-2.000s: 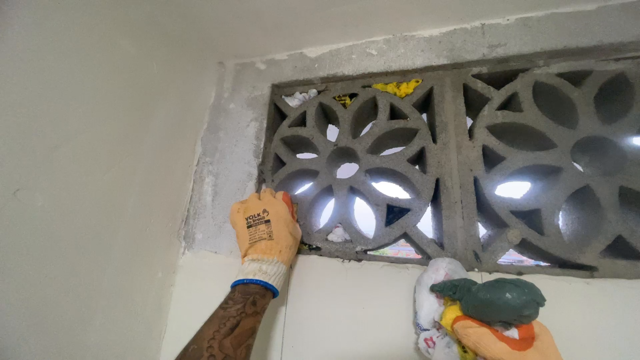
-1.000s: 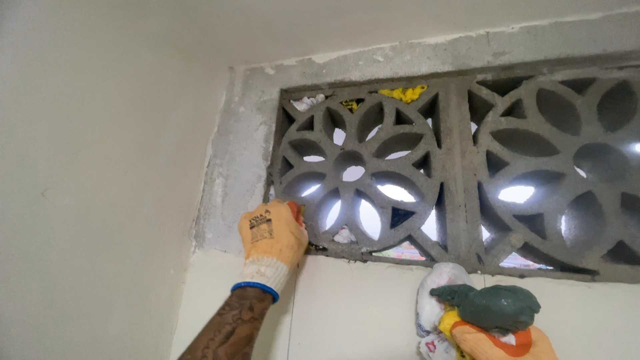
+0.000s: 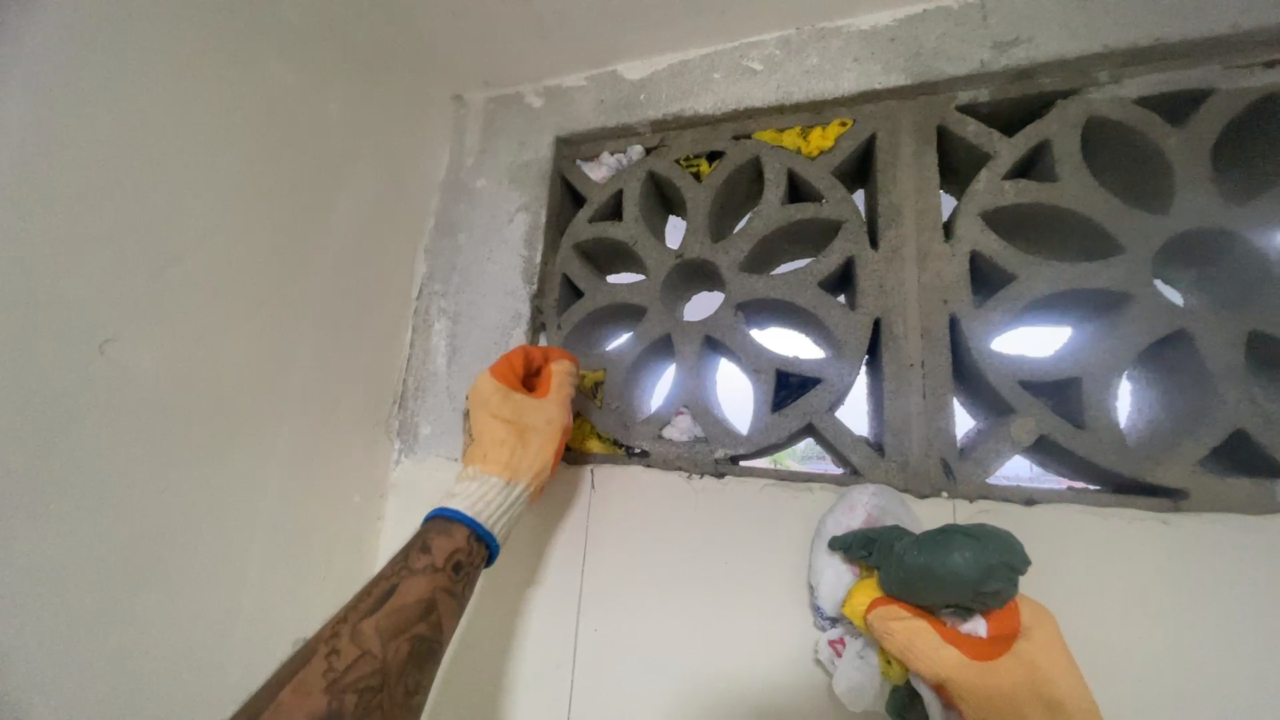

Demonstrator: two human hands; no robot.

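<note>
My left hand [image 3: 520, 415], in an orange-and-cream work glove with a blue-edged cuff, is at the lower left edge of a grey concrete breeze block [image 3: 695, 225] with a flower pattern. Its fingers are curled; whether they hold anything is hidden. Beside them, yellow plastic [image 3: 592, 437] fills the block's lower left corner. My right hand [image 3: 985, 655], gloved too, grips a bunch of crumpled plastic bags below the block: a dark green one [image 3: 955, 568], white ones [image 3: 850, 560] and some yellow. More yellow plastic [image 3: 803, 138] and white plastic [image 3: 612, 162] sit in the upper openings.
A second breeze block [image 3: 1120, 270] adjoins on the right, with daylight behind both. Rough grey cement [image 3: 475, 250] frames them. A plain wall [image 3: 220, 300] meets this one at the left, and pale wall panels [image 3: 690, 590] lie below.
My left hand has shifted off the block's lower left corner, where yellow plastic now shows, and its fingers have turned. The right hand keeps its hold on the bags.
</note>
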